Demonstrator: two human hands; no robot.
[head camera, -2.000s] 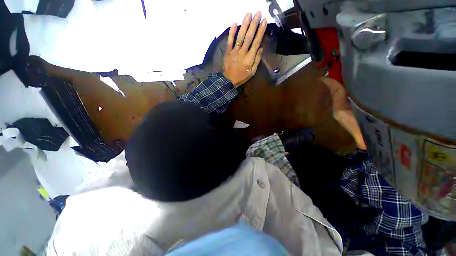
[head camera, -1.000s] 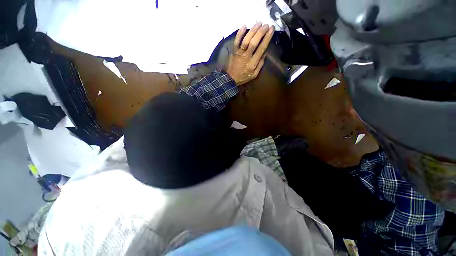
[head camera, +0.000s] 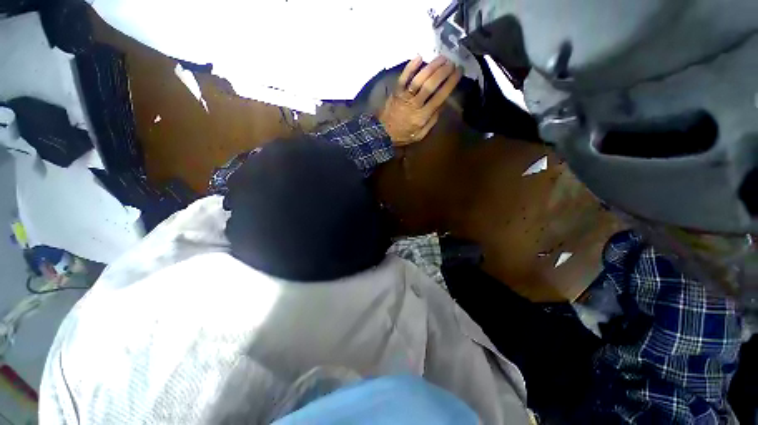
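Note:
My left hand (head camera: 413, 106) lies flat, fingers slightly apart, on the dark edge of the fabric lay beside the white marker paper (head camera: 274, 50). Its fingertips are close to a small shiny metal part (head camera: 455, 51) by the cutting machine. The grey cutting machine (head camera: 615, 83) fills the upper right, with a dark slot in its housing. My right hand is not visible; only the blue plaid sleeve (head camera: 673, 324) shows, running up below the machine. The blade is not clearly visible.
The brown table (head camera: 499, 207) carries small white paper scraps (head camera: 536, 166). A dark layered bundle (head camera: 106, 116) and white sheets (head camera: 71, 207) with dark fabric are at the left. My light garment and a black round shape cover the lower middle.
The machine has shifted left in the picture and its red part is no longer seen. My right forearm has gone out of sight. My left hand stays at the lay edge, slightly lower in view.

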